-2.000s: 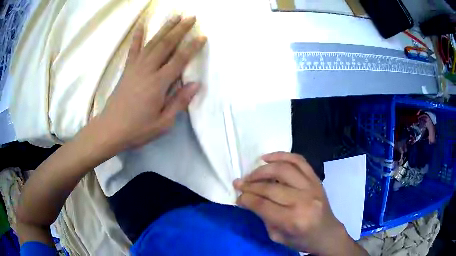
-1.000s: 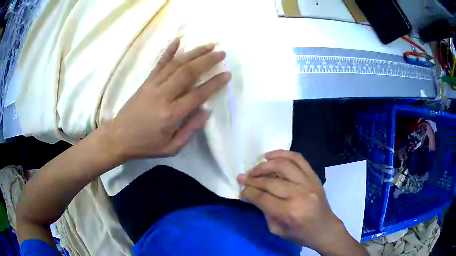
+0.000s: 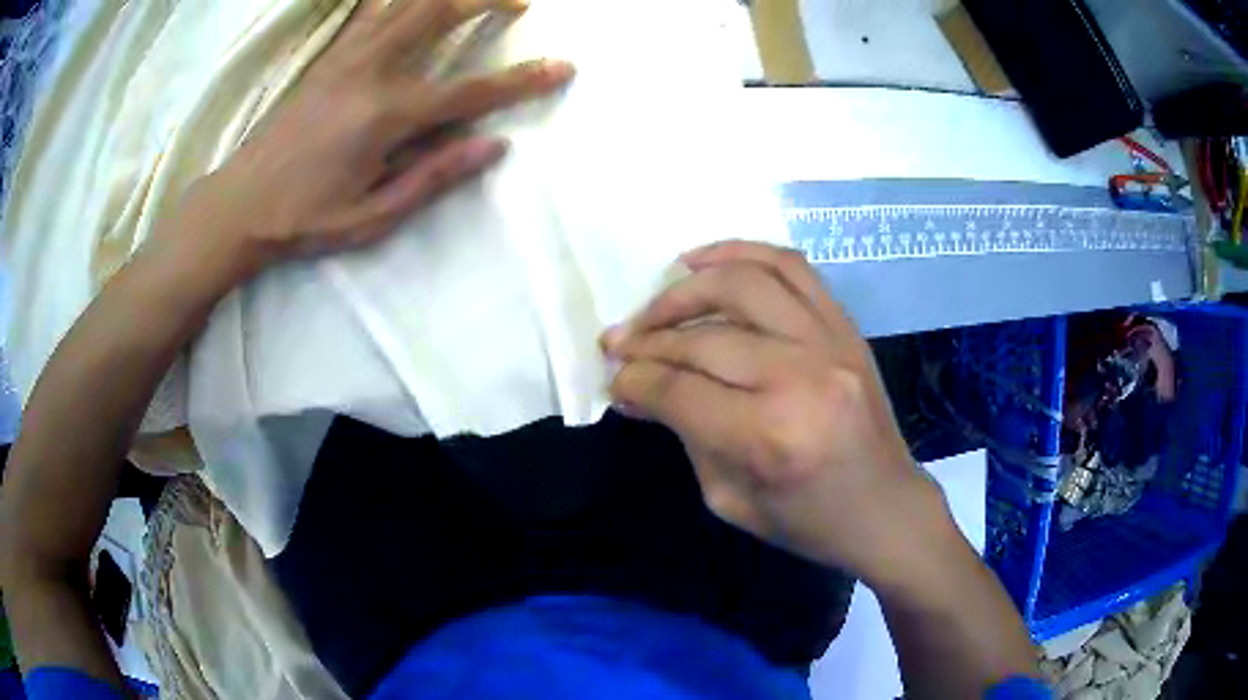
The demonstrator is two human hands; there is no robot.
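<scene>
A large cream fabric panel (image 3: 411, 321) covers the table and hangs over its front edge towards my lap; it looks overexposed white at the top middle. My left hand (image 3: 390, 130) lies on the cloth at the upper left, palm down with fingers spread. My right hand (image 3: 767, 390) pinches the cloth's edge between thumb and fingers at the middle, beside a narrow fold or strip that runs up the cloth. I cannot tell whether this is a separate tape. No needle or presser foot shows.
A grey ruler strip (image 3: 985, 235) runs along the table edge. A black phone-like slab (image 3: 1061, 69) and small orange-handled snips (image 3: 1147, 189) lie at upper right. A blue basket (image 3: 1143, 581) holds scraps at right. A white sheet (image 3: 862, 643) and crumpled cream pieces (image 3: 226, 588) are low down.
Both hands have moved up the view, away from my body, and the cloth's lower edge has moved up with them. More dark lap shows. The right hand still pinches the cloth.
</scene>
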